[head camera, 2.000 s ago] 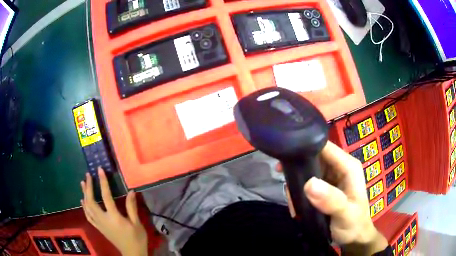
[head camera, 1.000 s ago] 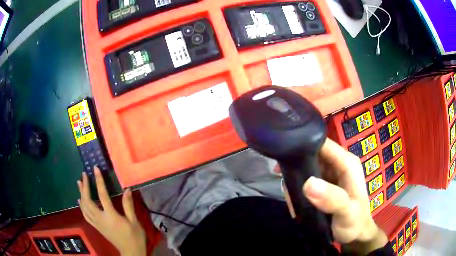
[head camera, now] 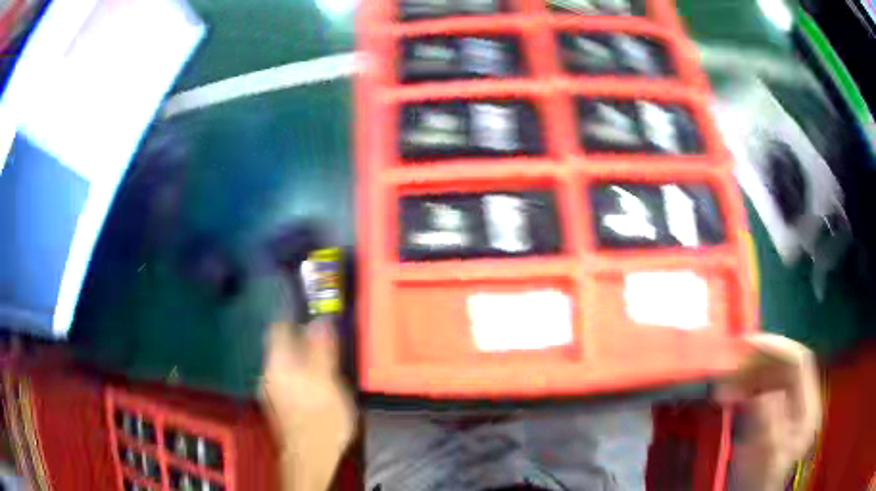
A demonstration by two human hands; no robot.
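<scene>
The view is blurred. The keypad phone [head camera: 325,280] shows its yellow face beside the tray's left edge. My left hand [head camera: 309,384] is at the phone's lower end and covers its keys; whether it grips the phone cannot be told. The red-orange phone tray [head camera: 576,372] holds phones back up [head camera: 480,224]. Its two nearest pockets hold white label sheets [head camera: 520,320], [head camera: 667,299] and no phones. My right hand [head camera: 776,388] is at the tray's lower right corner, fingers bent; its grip is unclear. No scanner shows in it.
A bright monitor [head camera: 96,125] stands at the left. A blurred dark object [head camera: 293,240] lies above the phone. At the right, a dark mouse [head camera: 786,177] lies on a whitish pad [head camera: 759,129]. Another red tray with phones [head camera: 173,446] is below the bench at the lower left.
The view has shifted and shows more of the tray. My right hand has moved to the tray's corner, and the scanner is out of it. My left hand now covers more of the phone.
</scene>
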